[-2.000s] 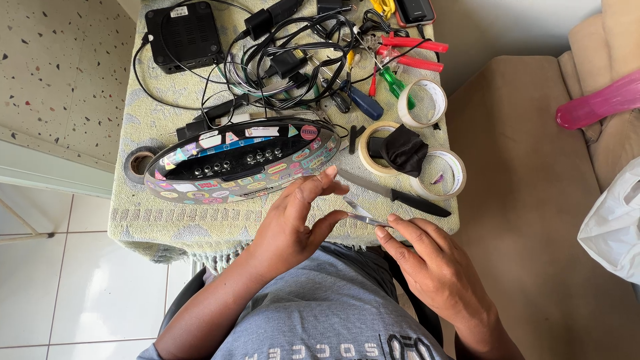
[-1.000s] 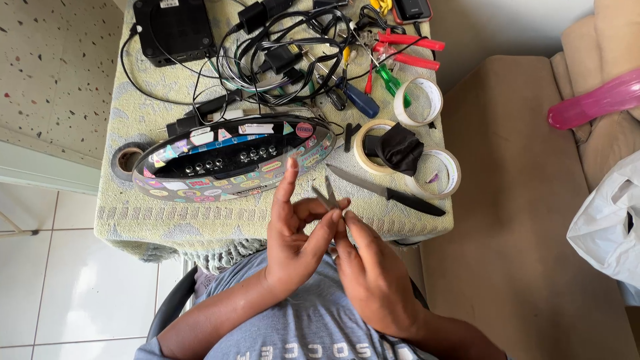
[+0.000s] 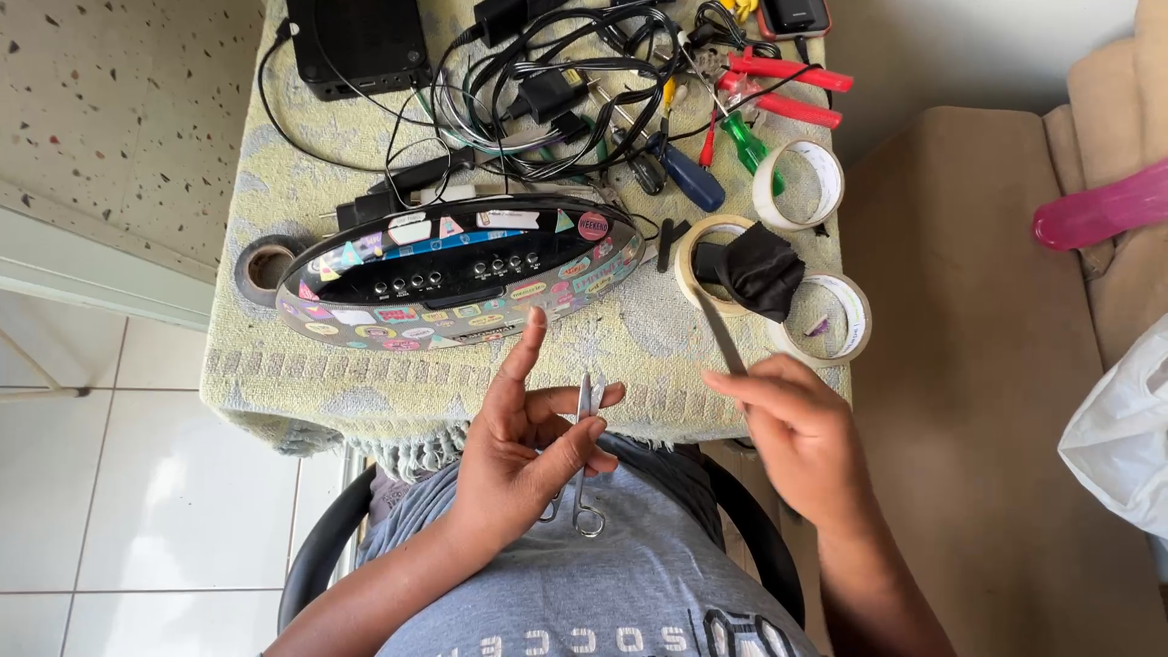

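Small metal scissors (image 3: 581, 456) are pinched between the thumb and fingers of my left hand (image 3: 520, 438), blades up and finger loops toward my shirt; the forefinger points up. A small pale piece lies against the blades, too small to name. My right hand (image 3: 794, 429) is over the handle of a knife (image 3: 721, 338), whose blade points up and left; the handle is hidden, and the grip cannot be made out. Beyond my left hand stands a sticker-covered oval device (image 3: 465, 274) with a row of buttons. A black cloth (image 3: 762, 269) lies across a masking tape roll (image 3: 686, 265).
Tangled black cables (image 3: 547, 91), a black box (image 3: 360, 46), a blue-handled screwdriver (image 3: 689, 173), a green-handled screwdriver (image 3: 748, 146) and red-handled pliers (image 3: 789, 87) fill the far side. More tape rolls (image 3: 762, 192) sit right; a dark tape roll (image 3: 260, 269) lies left.
My hands have moved apart: the right hand has gone from the scissors to the knife on the right. The left hand keeps the scissors.
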